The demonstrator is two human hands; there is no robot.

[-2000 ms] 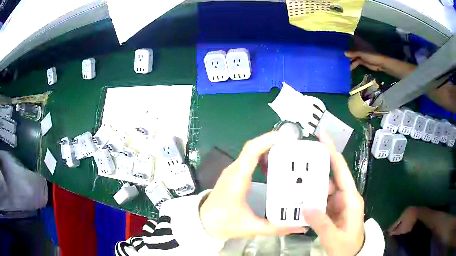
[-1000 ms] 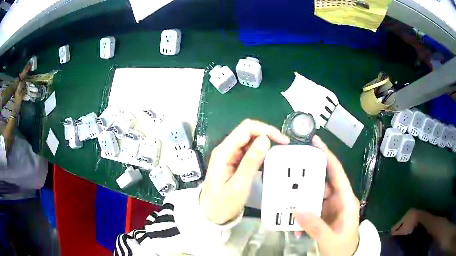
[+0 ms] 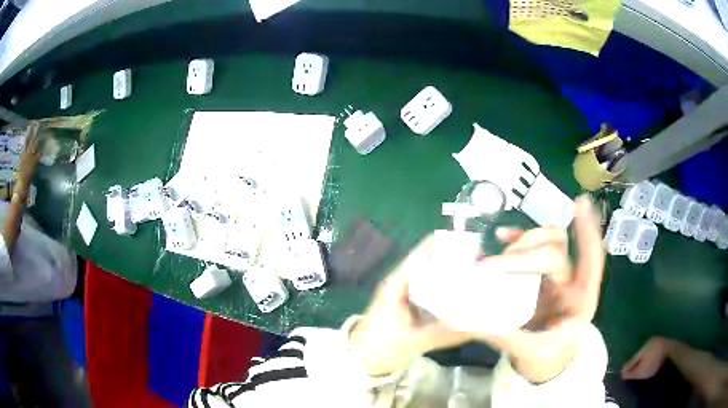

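A white wall adapter (image 3: 471, 291) is in front of me, blurred, tilted with its prongs pointing up and away. My left hand (image 3: 391, 319) holds it from the left and below. My right hand (image 3: 559, 295) is at its right side, with the fingers raised and blurred over it; I cannot tell exactly which fingers touch it. A clear round bottle (image 3: 485, 197) stands just behind the adapter. A white glove (image 3: 496, 163) and a white pad (image 3: 547, 201) lie beside the bottle.
Adapters lie heaped on a pale sheet (image 3: 259, 143) at left. Single adapters (image 3: 310, 74) are spaced along the far side, two more (image 3: 426, 110) nearer. Adapter rows (image 3: 678, 209) and a tool cup (image 3: 599, 163) are at right. Another person's hand (image 3: 648, 357) is at lower right.
The held adapter has turned from showing its outlet face to a tilted pose with prongs up. My right fingers have risen. The blue sheet and far-side adapters have shifted in view.
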